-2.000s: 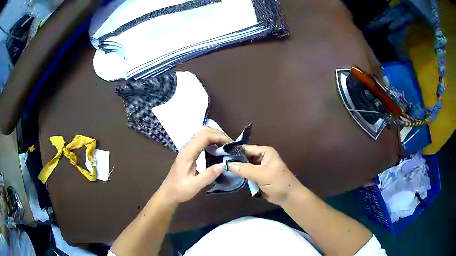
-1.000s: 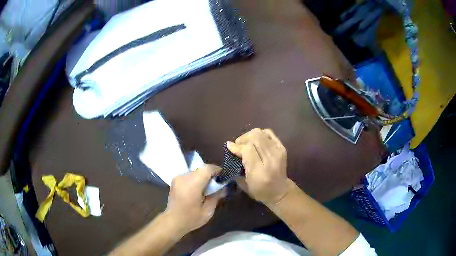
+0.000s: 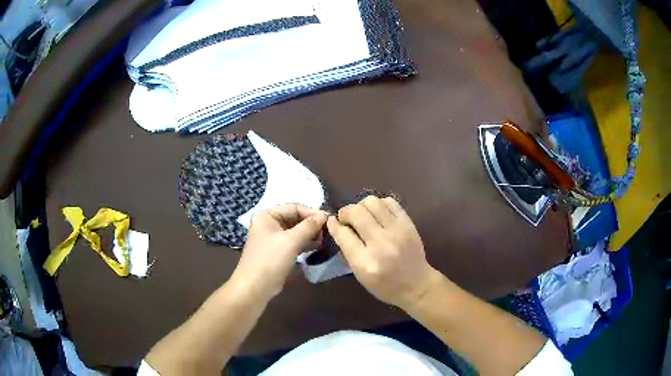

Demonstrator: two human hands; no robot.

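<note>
A sleeve piece [image 3: 290,176] lies in front of me, its far end showing dark woven pattern beside white backing. My left hand [image 3: 276,242] grips its near end between thumb and fingers. My right hand [image 3: 384,246] grips the same end, fingers curled, fingertips meeting the left ones. The cloth between and below my hands is bunched, with a dark fold and a white edge; my fingers hide the exact spot held.
The stack of sleeve pieces [image 3: 257,66] lies at the far side. The steam iron [image 3: 519,172] rests at the right, its hose [image 3: 631,125] running up. A yellow cloth strip [image 3: 99,236] lies left. A blue basket [image 3: 622,283] of white scraps stands lower right.
My right hand has turned from a raised fist to fingertips against my left hand. The sleeve piece's far end now shows its pattern spread more roundly. The whole view has shifted slightly.
</note>
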